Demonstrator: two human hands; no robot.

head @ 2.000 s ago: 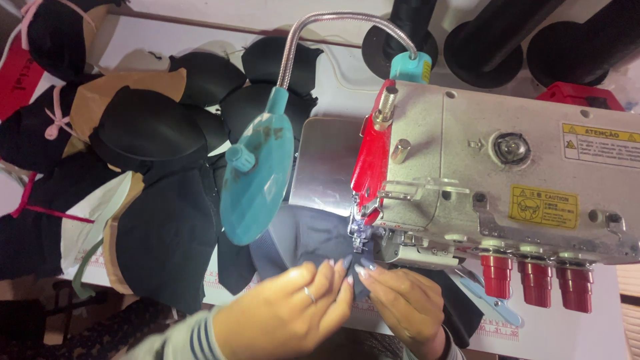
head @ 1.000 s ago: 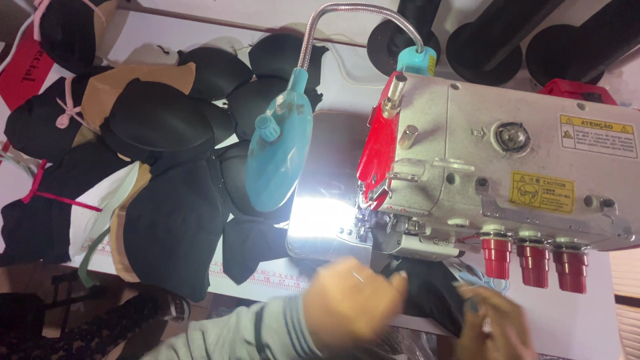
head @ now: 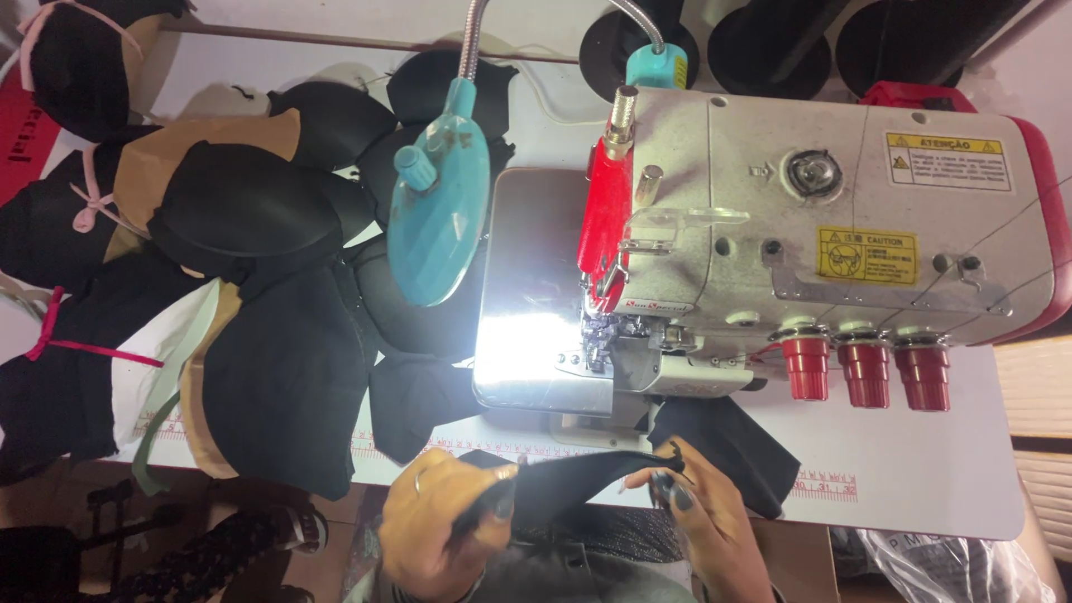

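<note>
A piece of black fabric (head: 578, 481) is stretched between my two hands at the table's front edge. My left hand (head: 444, 519) grips its left end, a ring on one finger. Its right end, with loose thread at the tip, is pinched in my right hand (head: 703, 511). Both hands are in front of an overlock sewing machine (head: 779, 201), apart from its presser foot (head: 596, 352). The lit metal sewing plate (head: 536, 368) carries no fabric. Another black fabric piece (head: 729, 452) lies on the table under the machine's front, just behind my right hand.
A teal lamp (head: 440, 209) on a flexible neck hangs left of the machine head. Black padded cups (head: 243, 201) and fabric pieces are piled on the left. Black cone stands (head: 770, 50) stand behind the machine. A printed ruler (head: 402, 444) runs along the table front.
Both hands have moved from the presser foot toward me. The fabric that was at the foot two seconds ago is off the plate, and a black piece is now stretched between my hands.
</note>
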